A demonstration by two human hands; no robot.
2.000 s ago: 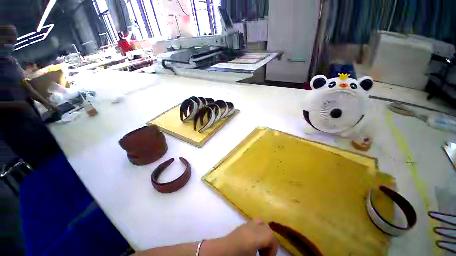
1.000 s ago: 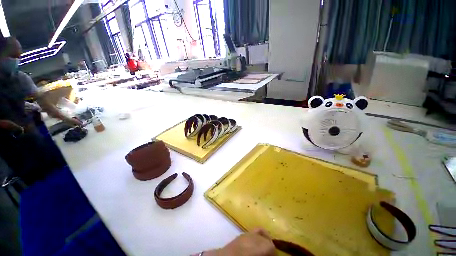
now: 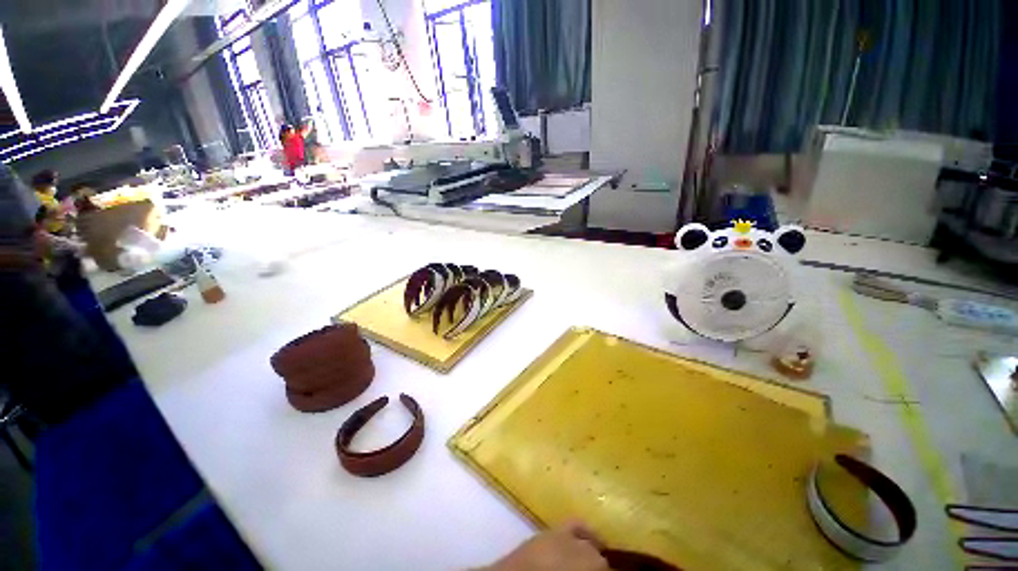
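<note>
My left hand (image 3: 553, 551) is at the bottom edge, partly cut off, at the near edge of the yellow work board (image 3: 659, 446). It holds a dark brown headband (image 3: 639, 561), of which only a sliver shows. My right hand is out of the picture. A part-covered headband (image 3: 828, 524), brown inside and pale outside, rests at the board's right edge. A stack of brown headbands (image 3: 324, 368) stands at left, with one loose brown headband (image 3: 381, 455) beside it.
Several part-covered headbands (image 3: 460, 299) stand on a smaller yellow board (image 3: 385, 335). A white panda fan (image 3: 733, 292) and a small brownish ornament (image 3: 794, 359) stand behind the work board. Cover pieces (image 3: 982, 530) lie at far right. A person (image 3: 39, 323) is at the left edge.
The view has tilted up. My left hand and the held headband sit lower in the picture, and less of both shows. The other headbands have stayed in place.
</note>
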